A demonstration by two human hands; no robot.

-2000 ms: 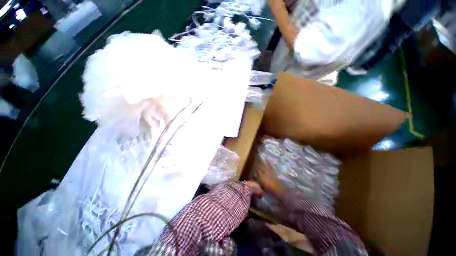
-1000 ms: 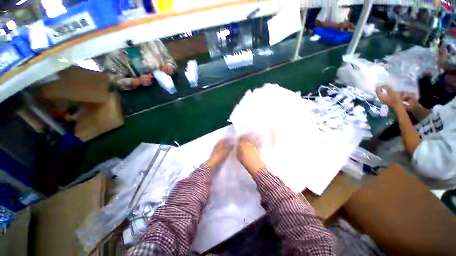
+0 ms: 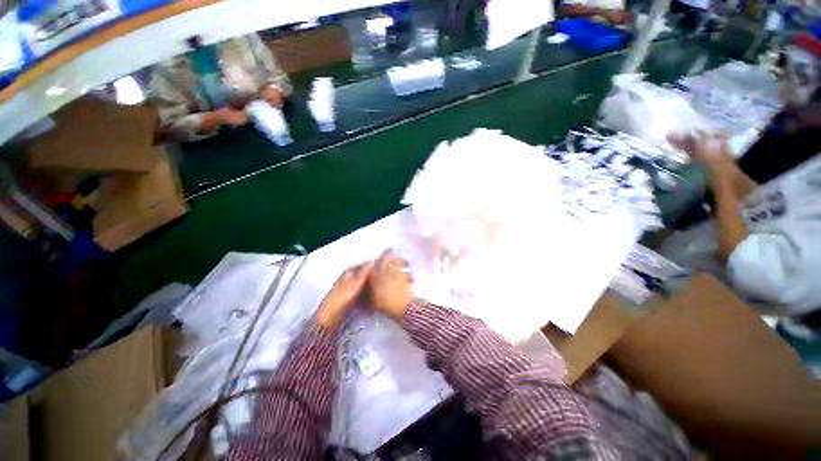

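My left hand (image 3: 345,294) and my right hand (image 3: 391,284) are close together over the white bench cover (image 3: 340,245), fingers bent and pinching thin clear plastic. The clear plastic bag (image 3: 365,340) spreads below them, with a small white block showing in or under it. The fingertips are partly hidden and blurred. A large fanned pile of milky poly bags (image 3: 486,176) stands just beyond and right of my right hand. White corded units (image 3: 599,180) lie heaped behind the pile, to the right.
An open brown carton (image 3: 711,360) is at the lower right, another carton (image 3: 99,387) at the lower left. Crumpled clear plastic (image 3: 225,293) and a thin cord lie left of my hands. A person (image 3: 774,225) works at the right; another sits across the green belt (image 3: 351,180).
My hands came out of the carton to the bag pile, then moved left and nearer to me, drawing close together. The small white block now shows below them.
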